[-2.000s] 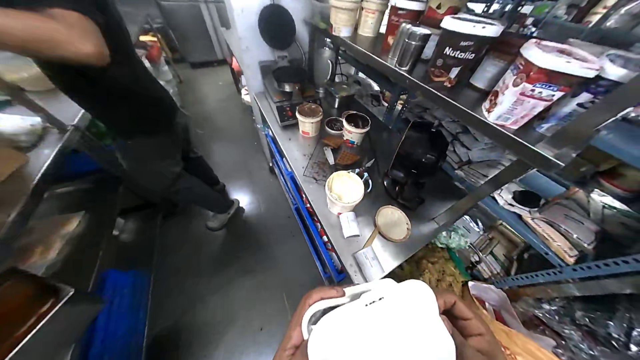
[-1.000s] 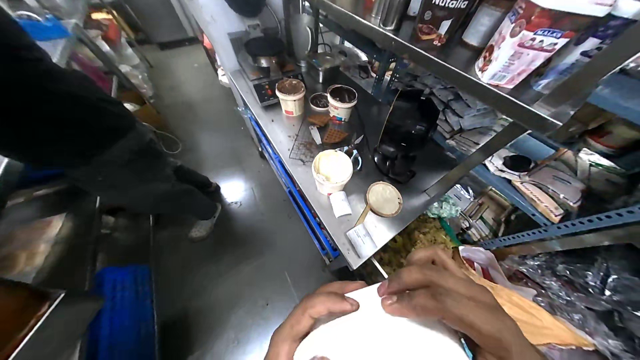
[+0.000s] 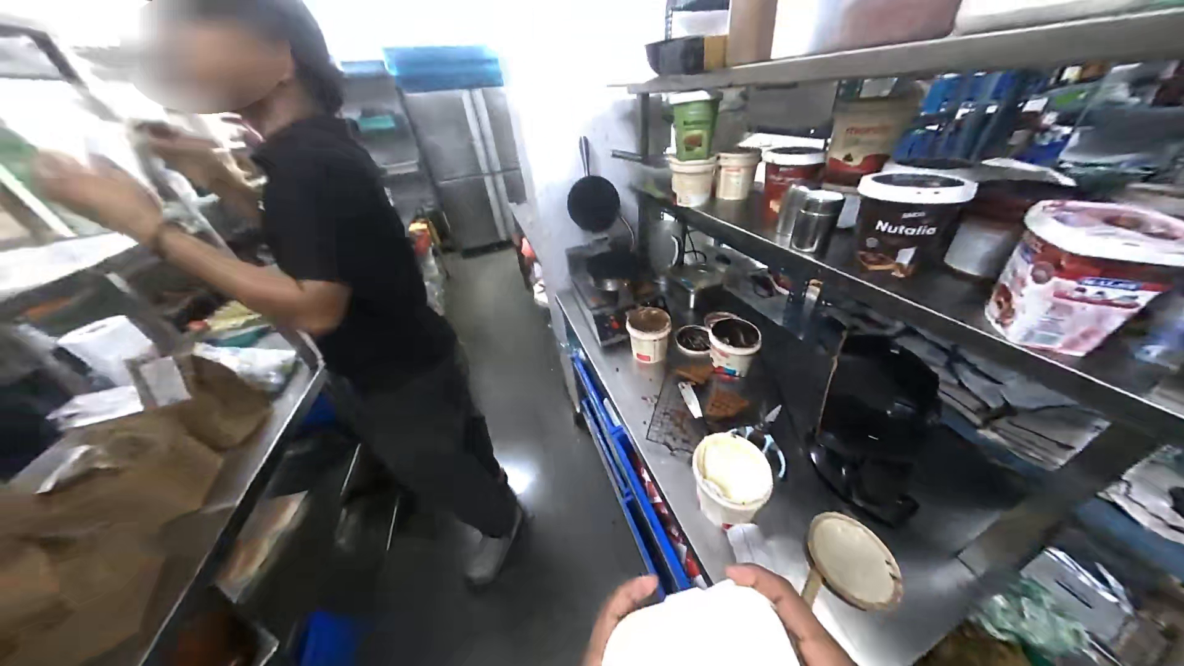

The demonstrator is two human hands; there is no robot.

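Note:
At the bottom of the head view, a white box (image 3: 703,629) is held between my two hands. My left hand (image 3: 622,618) grips its left side, and my right hand (image 3: 791,615) grips the right side, with the thumb or a finger at the far edge. The box's lower part is cut off by the frame. Just beyond it on the steel counter stands an open tub of cream-coloured spread (image 3: 733,474). A round strainer with a handle (image 3: 853,561) lies to the right of that tub, close to my right hand.
Along the counter are a wire rack (image 3: 668,424), blue-handled scissors (image 3: 773,453), open chocolate tubs (image 3: 735,344) and a black appliance (image 3: 874,416). A steel shelf (image 3: 943,319) with tubs overhangs the right. A person in black (image 3: 370,240) stands left of the aisle, beside a counter with brown paper bags (image 3: 120,490).
My hands have shifted from the top of the white box to its two sides. The view has tilted up, bringing the other person's head and raised arms into sight.

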